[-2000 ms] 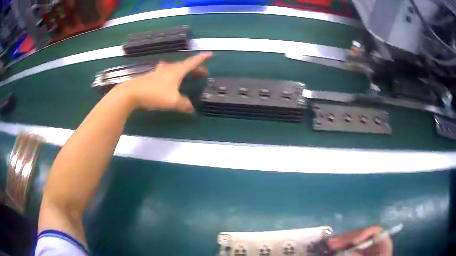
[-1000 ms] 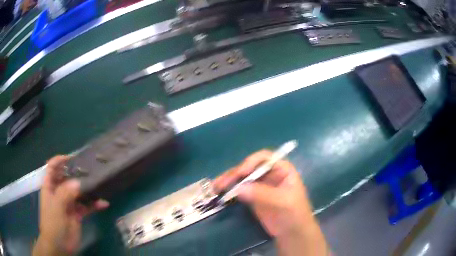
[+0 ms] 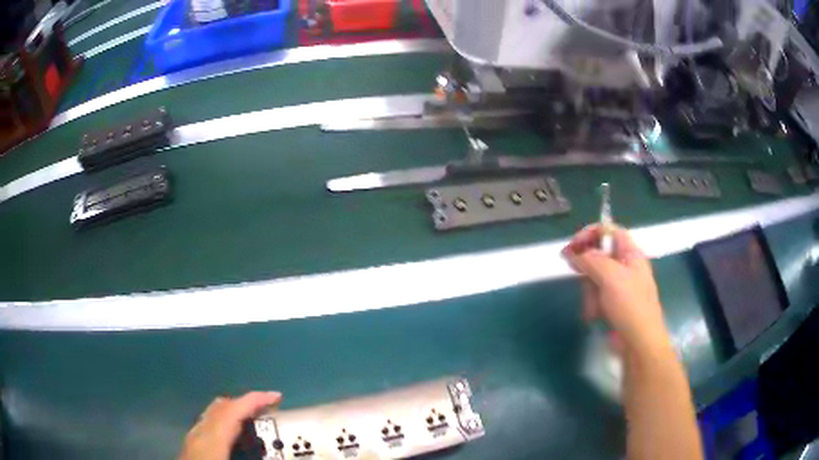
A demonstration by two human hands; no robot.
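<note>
A silver fixture plate (image 3: 368,429) with four cavities lies at the bottom centre, its lower edge partly cut off by the picture. My left hand (image 3: 224,428) is at its left end, thumb and fingers around the corner; the hand's lower part is cut off. My right hand (image 3: 618,274) is raised over the white strip to the right, shut on the tweezers (image 3: 606,211), which point up and away. A second four-cavity plate (image 3: 498,216) lies beyond, left of my right hand, not touched.
A machine (image 3: 575,45) with metal guide rails (image 3: 386,181) stands beyond. Two plate stacks (image 3: 124,142) lie far left. A blue bin (image 3: 215,38) and red bin (image 3: 362,13) are at the back. A dark tray (image 3: 744,286) lies right; more plates (image 3: 685,183) lie far right.
My left hand has left the thick dark stack, which no longer shows separately, and is at the silver plate. My right hand has moved from that plate, up and right, with the tweezers.
</note>
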